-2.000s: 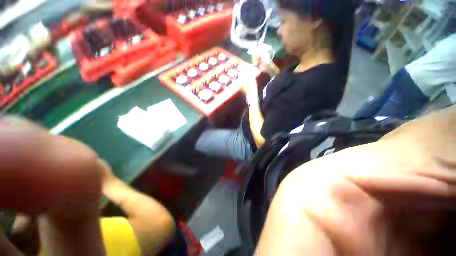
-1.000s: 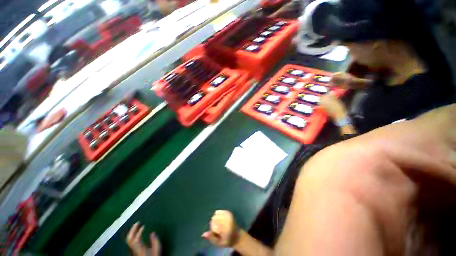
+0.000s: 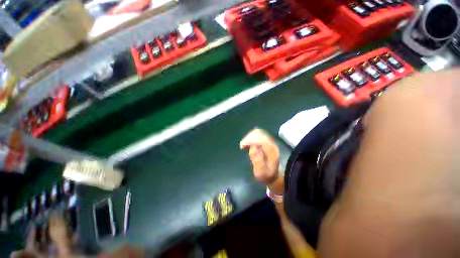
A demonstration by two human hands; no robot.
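Observation:
A large blurred area of bare skin, apparently my right hand or forearm (image 3: 403, 176), fills the right side close to the lens; its fingers cannot be made out. A black bag (image 3: 307, 176) lies against its left edge. A smaller hand with curled fingers and a wristband reaches over the dark green bench (image 3: 171, 176); whose it is cannot be told, and it shows nothing held. Two small black battery packs with gold print (image 3: 219, 207) lie side by side at the near bench edge. I cannot make out my left hand.
A smartphone (image 3: 104, 218) and pen (image 3: 127, 211) lie left. A pale fan-like object (image 3: 93, 174) is above them. Another person's blurred hands are lower left. Red trays (image 3: 169, 53) of black devices line the back. White paper (image 3: 302, 123) lies by the bag.
The view has swung left and down, bringing the phone, pen and battery packs in. The seated neighbour in black has left the view. The skin at the right still covers that side.

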